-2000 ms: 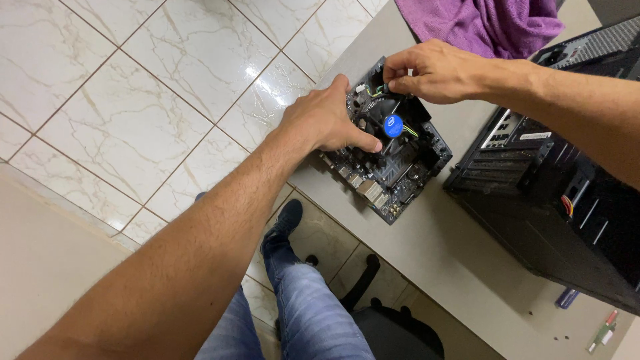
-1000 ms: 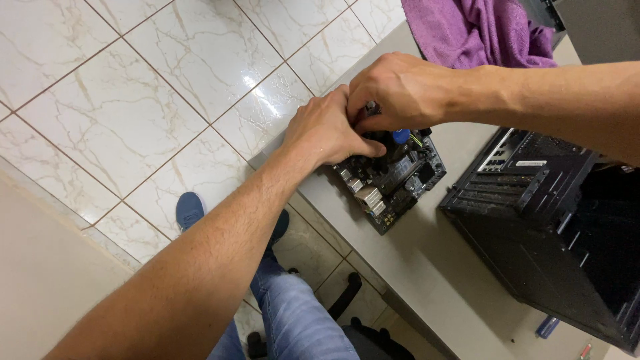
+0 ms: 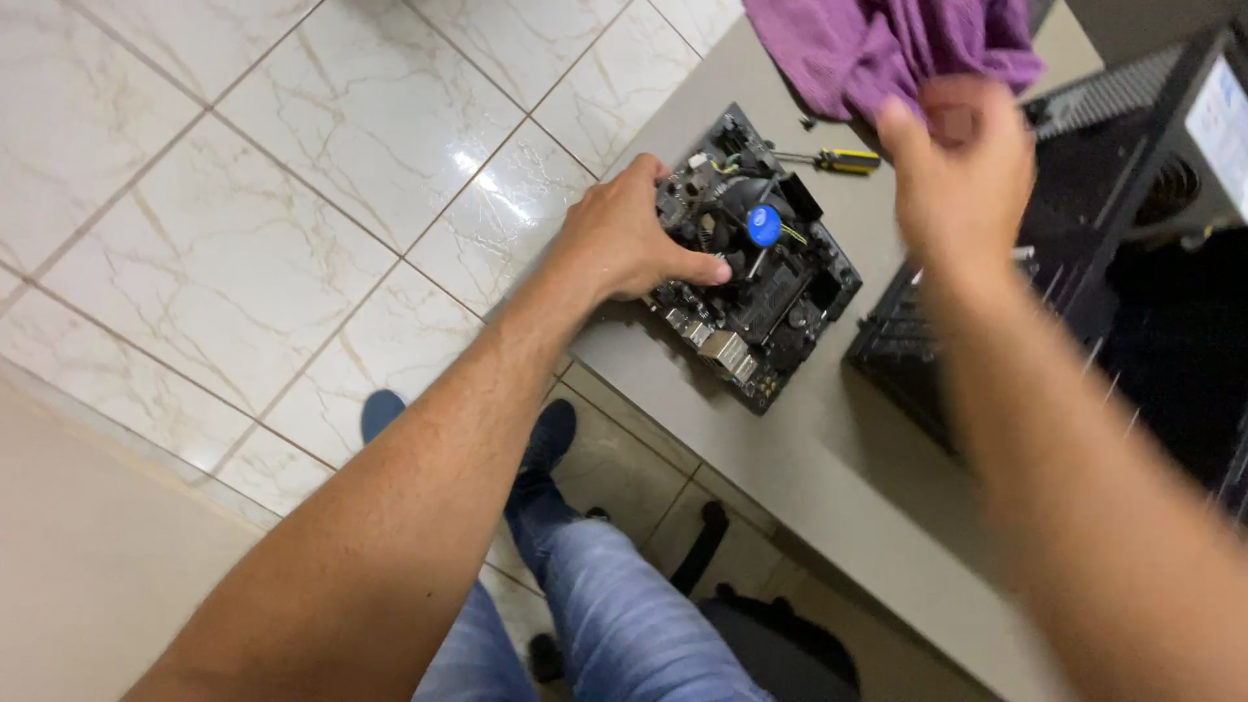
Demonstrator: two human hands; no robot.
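A black computer motherboard [image 3: 780,322] lies at the edge of a grey table. On it sits a CPU cooler fan with a round blue hub sticker [image 3: 763,226]. My left hand [image 3: 634,234] grips the board's near left side, its thumb close to the cooler. Blurred, my right hand [image 3: 955,175] is raised off the board, beside a purple cloth [image 3: 887,49]; whether it holds anything cannot be told. A screwdriver with a yellow and black handle [image 3: 846,162] lies between the board and that hand, its shaft pointing at the board.
A black computer case [image 3: 1082,195] stands open on the right part of the table [image 3: 829,497]. A small dark piece [image 3: 807,122] lies near the cloth. Below the table edge are a black chair [image 3: 780,643] and the tiled floor [image 3: 292,214].
My right hand has left the motherboard and moved right, towards the cloth. My left hand has stayed on the board. The screwdriver now shows beside the board.
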